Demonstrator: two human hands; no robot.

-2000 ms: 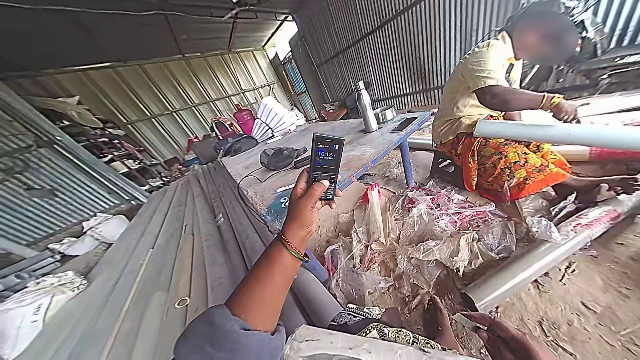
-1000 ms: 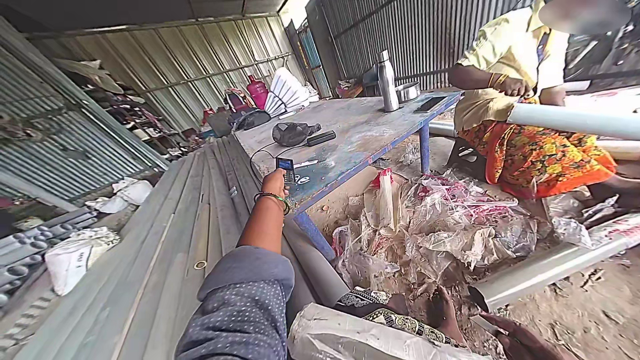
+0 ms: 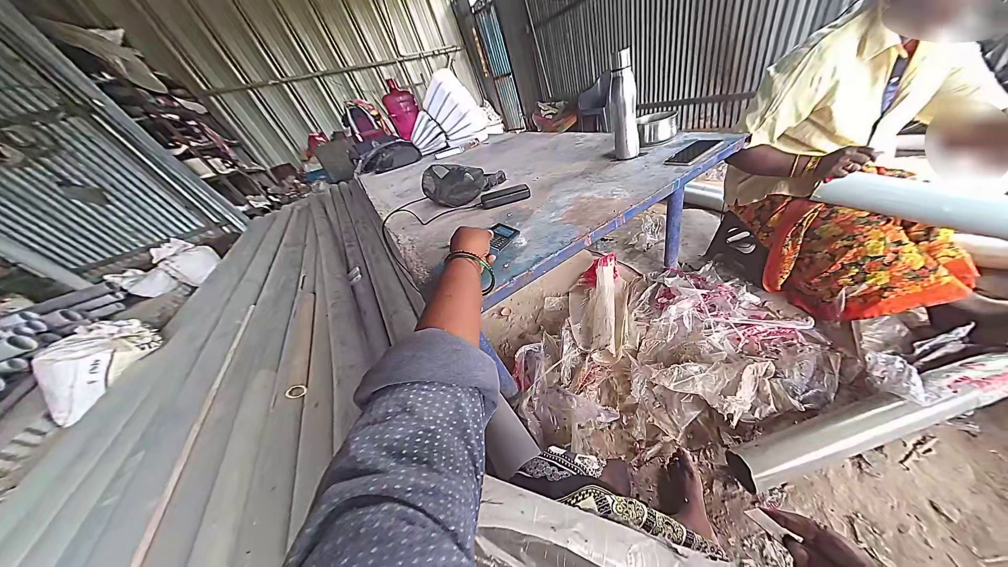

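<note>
My left hand (image 3: 472, 242), with bangles at its wrist, reaches far forward to the near edge of the blue-framed table (image 3: 563, 169). Its fingers are on the lower end of a small keypad phone (image 3: 502, 235), which is at the tabletop; whether it rests fully there is hard to tell. A black corded device (image 3: 504, 196) and a dark pouch-like object (image 3: 453, 184) lie just beyond. At the bottom right, partly cut off by the frame, my right hand (image 3: 819, 542) holds a small flat pale strip (image 3: 772, 523) between thumb and fingers.
Long grey pipes (image 3: 268, 339) run along the left. Crumpled plastic wrapping (image 3: 709, 346) covers the ground beside the table. A steel bottle (image 3: 623, 106), a bowl (image 3: 657, 127) and a smartphone (image 3: 693, 152) stand or lie on the table. A person sits at right with a pale pipe (image 3: 913, 201).
My left hand has moved forward and down with the keypad phone, from held up before me to the tabletop. My right hand stays low with the strip. The view has shifted somewhat.
</note>
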